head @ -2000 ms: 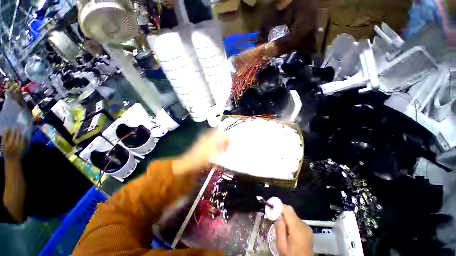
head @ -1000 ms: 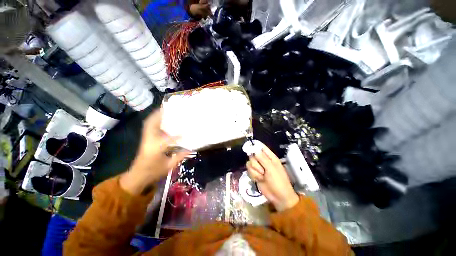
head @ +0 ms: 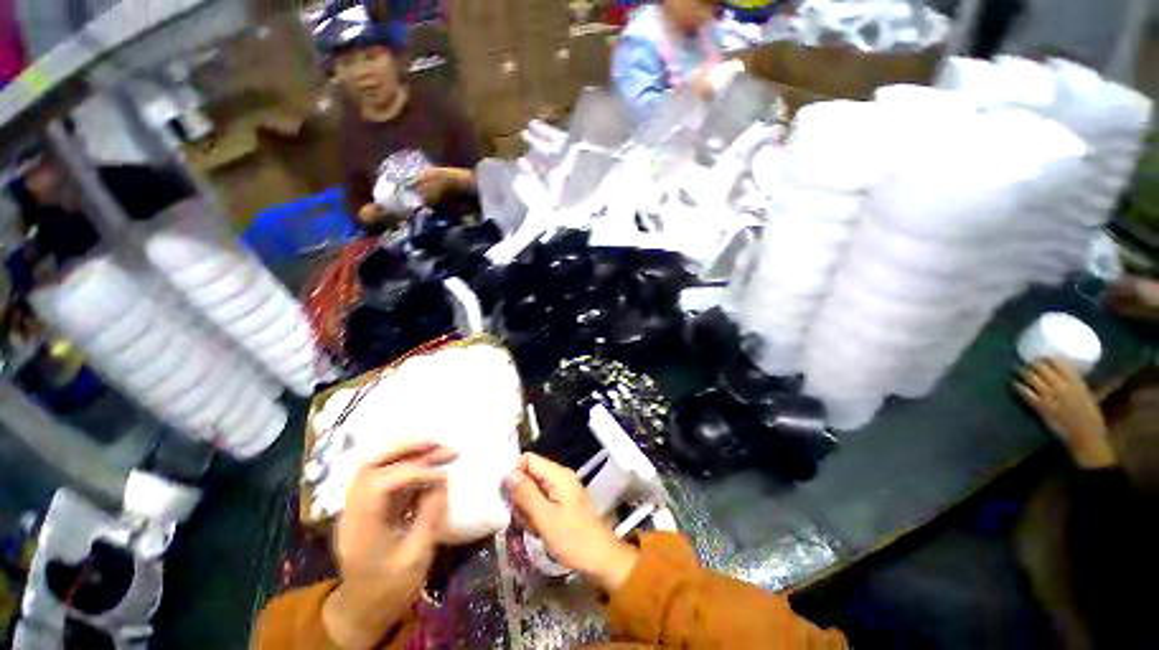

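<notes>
The shallow brown carton (head: 309, 472) holds a glaring white heap of small fittings (head: 439, 394). My left hand (head: 397, 527) is over the carton's front edge, with fingers curled; whether it holds a piece is unclear. My right hand (head: 559, 508) is at the carton's front right, its fingertips pinched at the edge of a small white part (head: 481, 498). That part lies between my hands, overexposed, and blends with the heap. A white bracket unit (head: 623, 467) lies just beyond my right hand, partly hidden by it.
Screws (head: 623, 387) lie right of the carton. Black inner shells (head: 572, 298), red wires (head: 336, 295) and white brackets (head: 636, 191) are behind. White cover stacks (head: 921, 241) stand right, others (head: 178, 356) left. Part-assembled units (head: 95, 571) are lower left. A person's hand (head: 1065, 404) touches a white cover at right.
The view has swung right and up. My left hand has come in beside my right hand, and both are now close together at the carton's front edge. The dark tip at my right fingers no longer shows.
</notes>
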